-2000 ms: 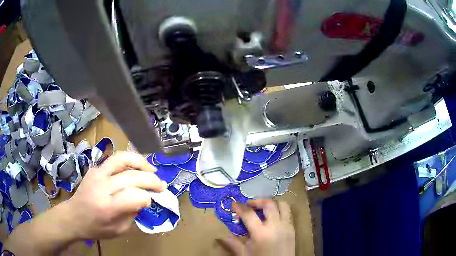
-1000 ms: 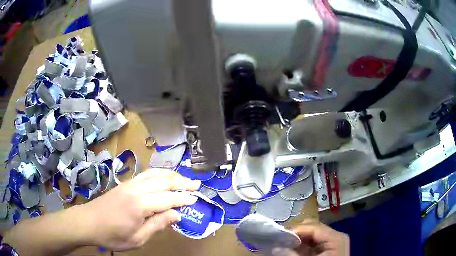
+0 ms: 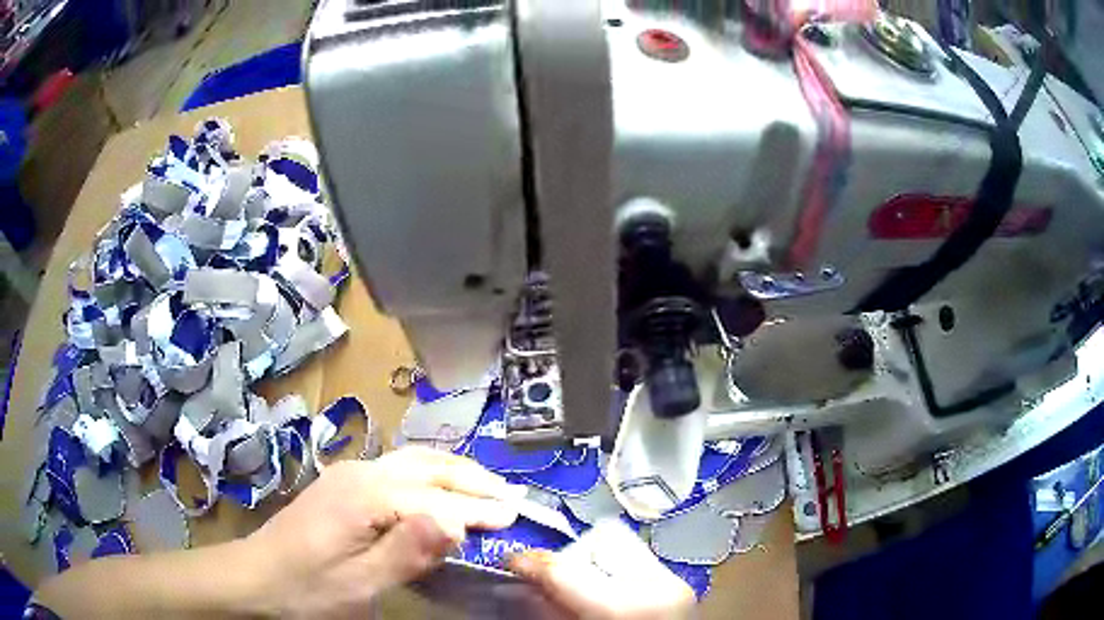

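Observation:
A workpiece [image 3: 515, 541], blue with pale print inside and a whitish rim, is between my two hands below the sewing machine head. My left hand [image 3: 375, 527] grips its left side. My right hand [image 3: 605, 575] holds its lower right side, fingers partly blurred. The presser foot and needle area [image 3: 533, 394] is just above the hands, not touching the piece. Whether a second piece is in my right hand is hidden by the fingers.
A tangled heap of gusset loops [image 3: 218, 303] lies on the brown table [image 3: 109, 200] at left. Finished fobs [image 3: 714, 509] lie under the machine arm. A split ring [image 3: 403, 379] is left of the head. A red-handled tool [image 3: 831, 494] lies on the base at right.
My right hand has moved left to the workpiece beside my left hand. The grey rounded piece it held is no longer clearly seen. The view has shifted, showing more table at left.

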